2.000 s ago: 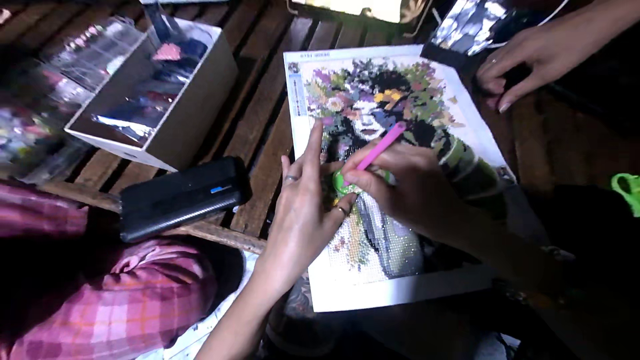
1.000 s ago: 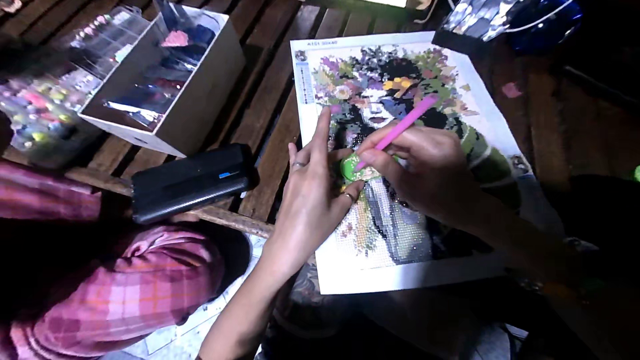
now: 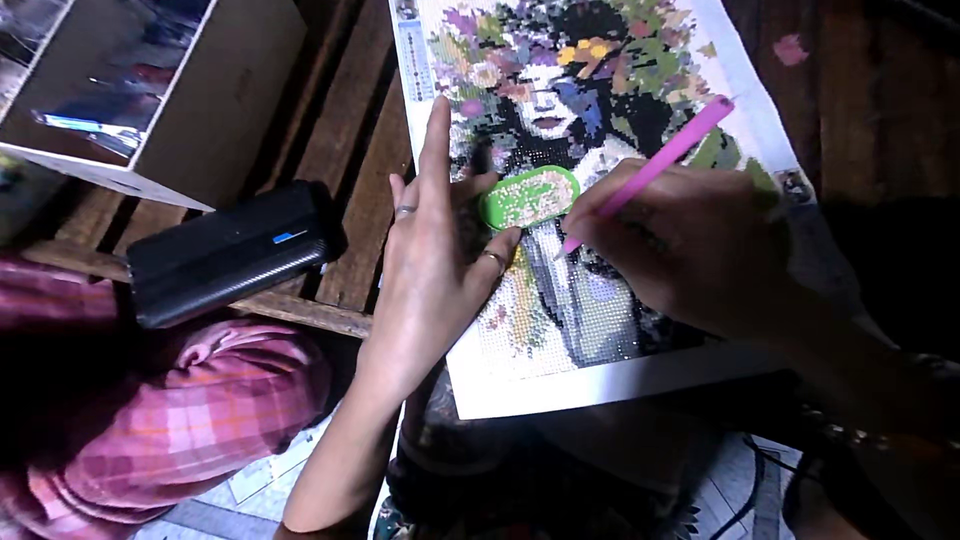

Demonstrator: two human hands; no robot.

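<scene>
A diamond painting canvas [image 3: 540,375] with a face among flowers lies on the slatted wooden table. My left hand [image 3: 435,247] rests over its left edge, thumb and a finger holding a small green tray [image 3: 499,202] of pale beads on the canvas. Between the thumb and fingers of my right hand [image 3: 660,232] is a pink applicator pen [image 3: 667,154], its tip pointing down at the canvas just below the tray. The right forearm lies in deep shadow.
A black power bank or similar case [image 3: 232,251] lies near the table edge. Behind it stands an open white box [image 3: 225,97] holding packets. A person's leg in pink plaid cloth [image 3: 202,427] is at lower left. A pink scrap [image 3: 790,49] lies at upper right.
Another person's hand, at the canvas's upper right two seconds ago, is out of view. The pen tip has moved off the tray to just below it. The view has come closer.
</scene>
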